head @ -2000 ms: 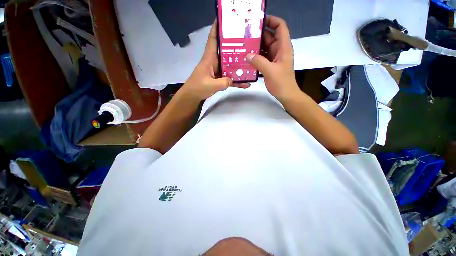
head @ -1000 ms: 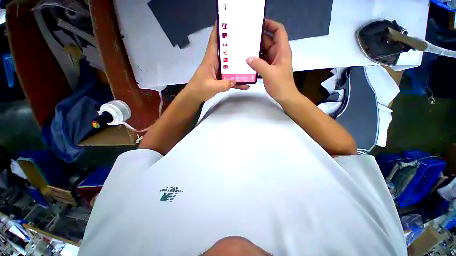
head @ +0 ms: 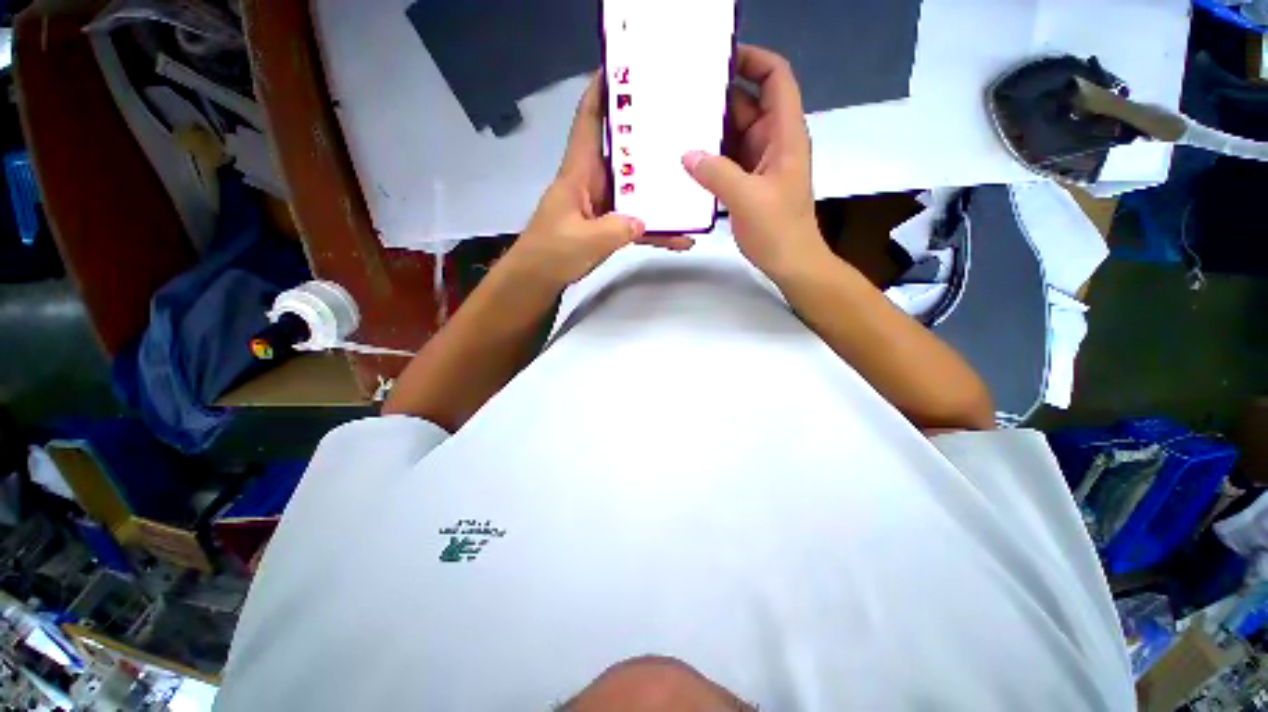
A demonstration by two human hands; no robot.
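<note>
A smartphone (head: 669, 125) with a bright, mostly white screen is held upright at the top centre, its top edge cut off by the frame. My left hand (head: 581, 209) grips its left side and lower edge, thumb at the lower left corner. My right hand (head: 769, 174) holds its right side, with the thumb over the screen. Dark grey cloth panels (head: 848, 56) lie flat on the white table (head: 403, 167) behind the phone and hands. The phone hides part of them.
A steam iron (head: 1057, 118) with a pale hose rests at the table's right. A white tape roll (head: 320, 314) is at the edge of the reddish-brown cardboard box (head: 313, 167) on the left. Grey pieces with white edges (head: 1004, 299) hang below the table on the right.
The phone screen has gone from a pink and red picture to a mostly white page with small red marks. Both hands stay nearly in place on the phone.
</note>
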